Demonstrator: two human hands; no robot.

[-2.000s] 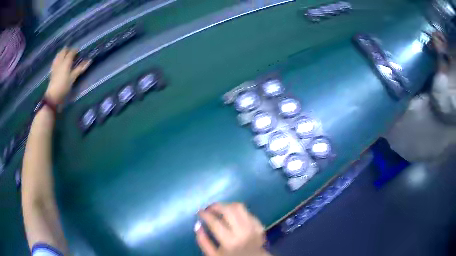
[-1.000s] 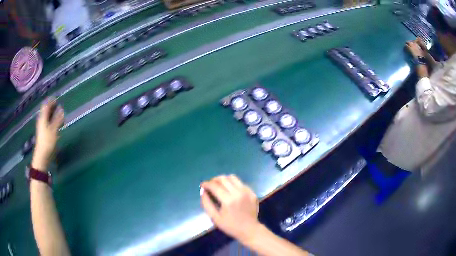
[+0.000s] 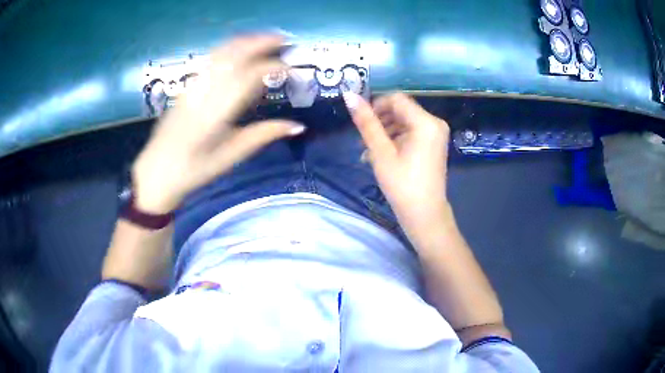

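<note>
A silver-grey module housing lies along the green bench's near edge, in front of my lap. It has a straight top rail, round inserts and grey lobes on its lower side. My left hand, blurred, is over its left half and hides part of it; the thumb is apart from the fingers, and no held thing shows. My right hand is at the housing's right end, its index fingertip at or on the last round insert. Its other fingers are curled, and I cannot tell whether they hold anything.
Paired modules with white-centred rings lie on the green bench at the upper right. A perforated metal rail is below the bench edge on the right, near a blue support. A person's pale coat shows at the right edge.
The view has swung down to my lap and the near bench edge. My left hand has come from the far left to the housing. My right hand is now at the housing's right end.
</note>
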